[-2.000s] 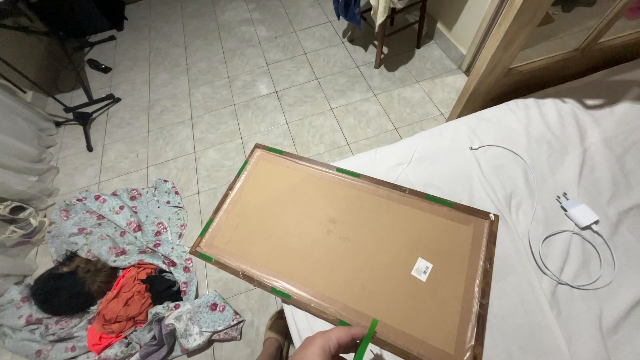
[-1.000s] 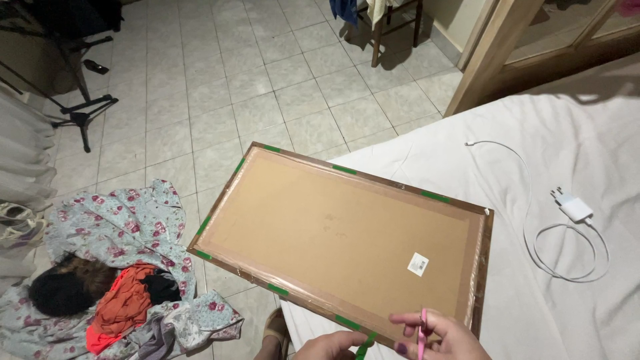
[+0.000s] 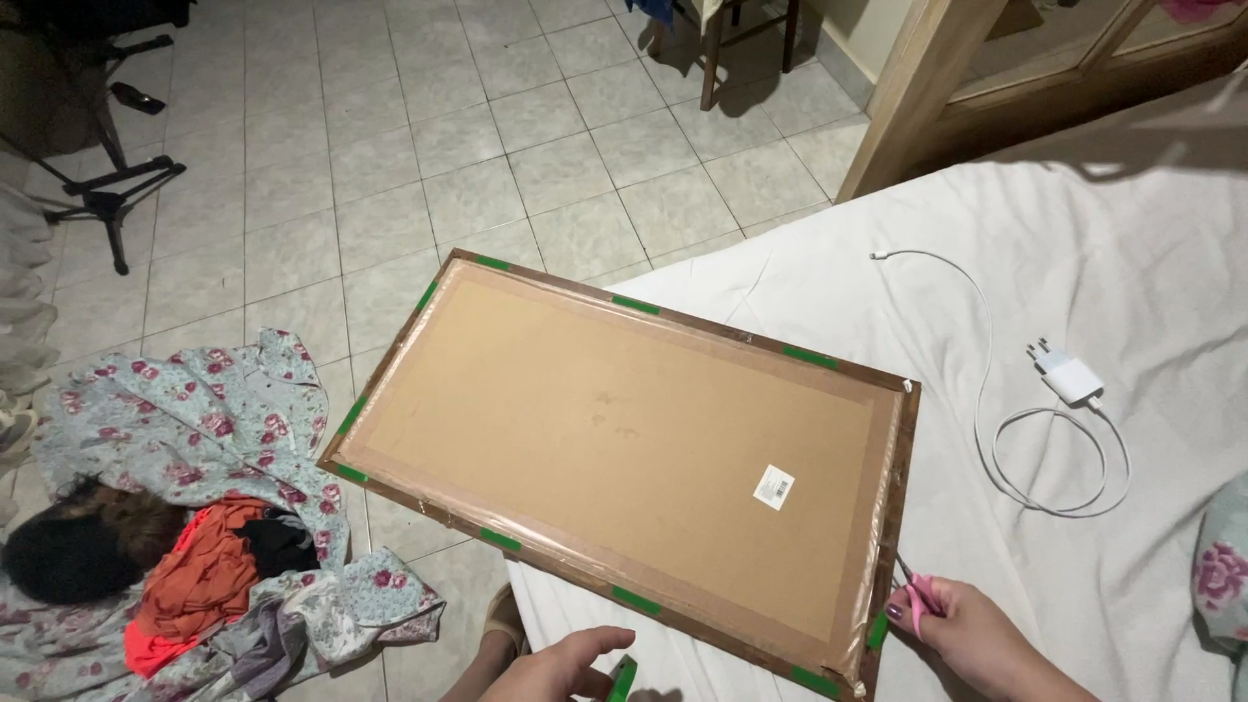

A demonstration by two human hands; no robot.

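A wooden picture frame point(image 3: 634, 439) lies back side up, showing a brown backing board with a small white label point(image 3: 773, 487) and short strips of green tape point(image 3: 636, 599) along its edges. At its near right edge, my right hand point(image 3: 951, 619) holds pink-handled scissors point(image 3: 919, 597), with fingertips close to a green strip point(image 3: 877, 631) on the frame. Below the frame's near edge is my left hand point(image 3: 561, 668), thumb and finger apart, with a green tape piece or roll point(image 3: 622, 680) at its fingers, partly cut off by the view.
The frame rests partly on a white-covered bed point(image 3: 760, 283), its far left part over the tiled floor point(image 3: 439, 127). A white charger point(image 3: 1071, 378) with a coiled cable lies at right. Floral cloth point(image 3: 195, 409) and an orange garment point(image 3: 200, 575) lie on the floor at left.
My right hand, with the scissors, has moved right from the near edge to the frame's right corner. A green strip shows there now. My left hand has come further into view.
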